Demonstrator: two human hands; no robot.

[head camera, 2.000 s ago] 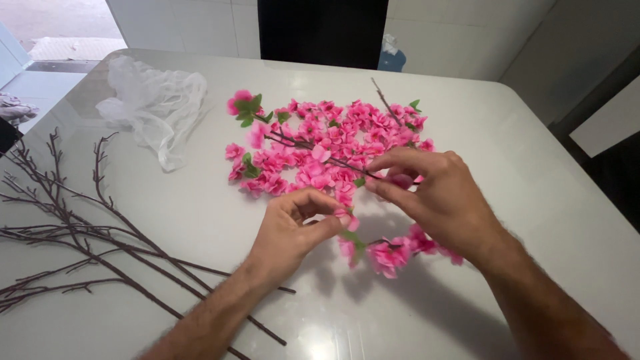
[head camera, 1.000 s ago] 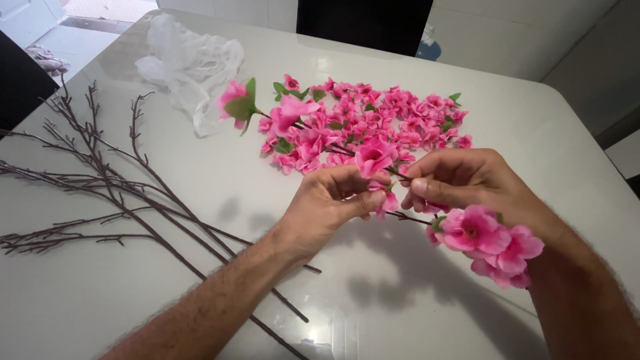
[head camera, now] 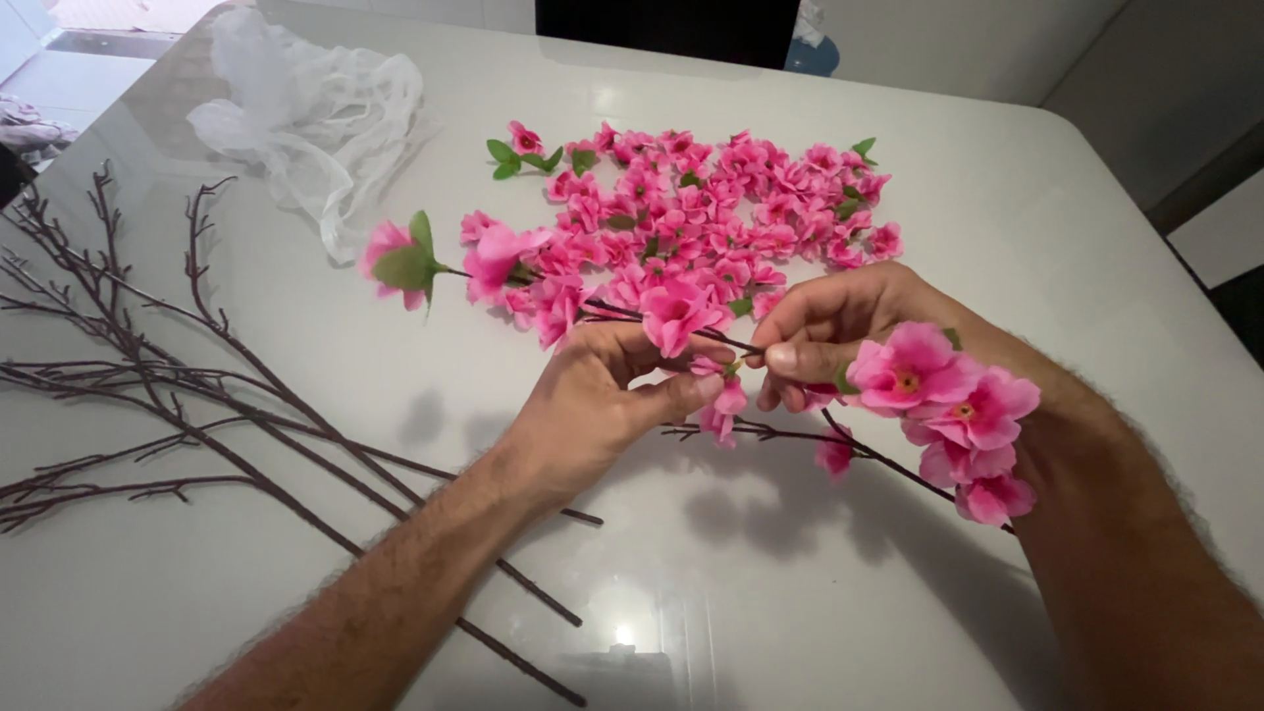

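Observation:
A brown artificial branch (head camera: pixel 894 462) with pink fabric blossoms is held above the table by both hands. My right hand (head camera: pixel 839 331) pinches one of its twigs between thumb and fingers. Just left of it, my left hand (head camera: pixel 622 395) has thumb and forefinger closed on a small pink fabric blossom (head camera: pixel 729 397) beside that twig. Open blossoms (head camera: pixel 908 380) cluster at the branch's right part, in front of my right wrist. Behind the hands lies a pile of loose pink blossoms (head camera: pixel 691 212) with some green leaves. My right fingertips are partly hidden.
Several bare brown branches (head camera: pixel 247 454) lie crossed on the left of the glossy white table (head camera: pixel 987 148), partly under my left forearm. A crumpled translucent white plastic bag (head camera: pixel 316 118) rests at the back left. A black chair back (head camera: pixel 667 30) stands beyond the far edge.
The held branch has been turned and lifted since the oldest frame, and more blossoms show at its right part. Both hands stay close together on it.

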